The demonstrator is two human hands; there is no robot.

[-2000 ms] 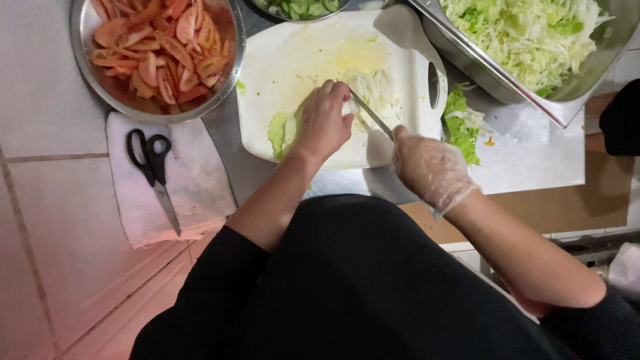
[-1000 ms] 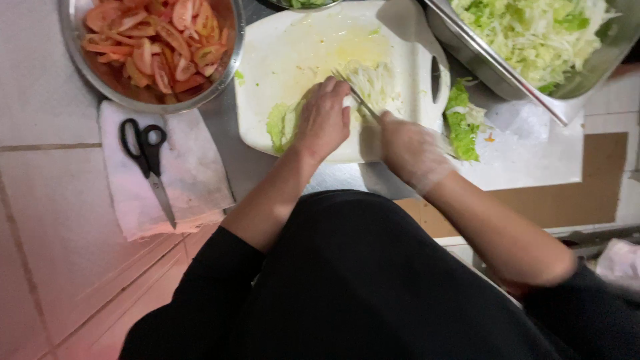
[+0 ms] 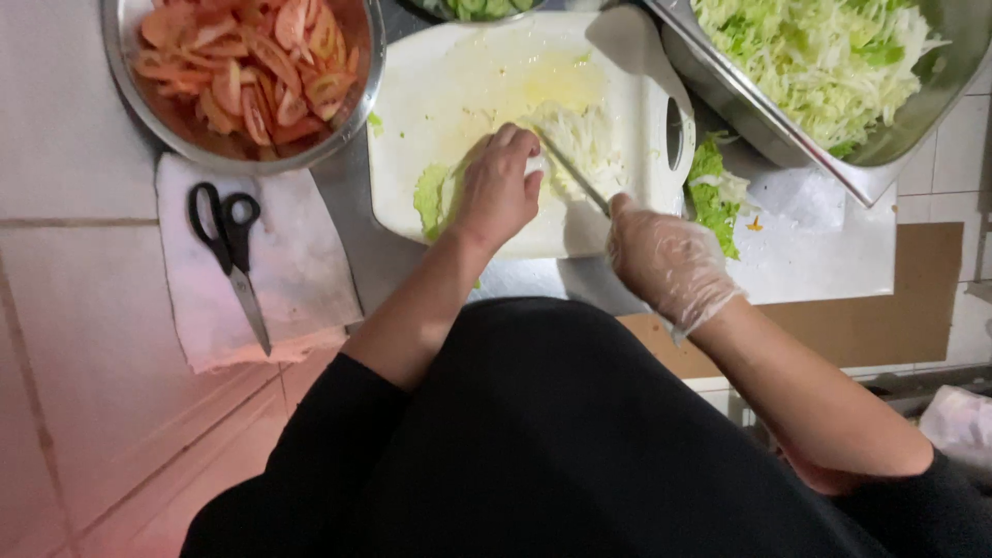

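Note:
My left hand (image 3: 500, 184) presses with curled fingers on a piece of lettuce (image 3: 431, 200) lying on a white cutting board (image 3: 480, 74). In a clear plastic glove, my right hand (image 3: 668, 260) grips a knife (image 3: 575, 172), its handle hidden in the fist. The blade points up and left, its tip close to my left fingertips. Along the blade lies a heap of thin pale shreds (image 3: 585, 139), apparently lettuce. How much lettuce sits under my left fingers is hidden.
A metal bowl of sliced tomatoes (image 3: 256, 74) stands upper left, above black-handled scissors (image 3: 230, 244) on a white cloth (image 3: 302, 263). A steel pan of shredded lettuce (image 3: 814, 77) is upper right. Green leaf scraps (image 3: 711, 198) lie beside the board; another bowl (image 3: 473, 9) shows at the top edge.
My left hand stays at nearly the same place on the board. The knife remains in my right hand beside it, with only small shifts in its angle.

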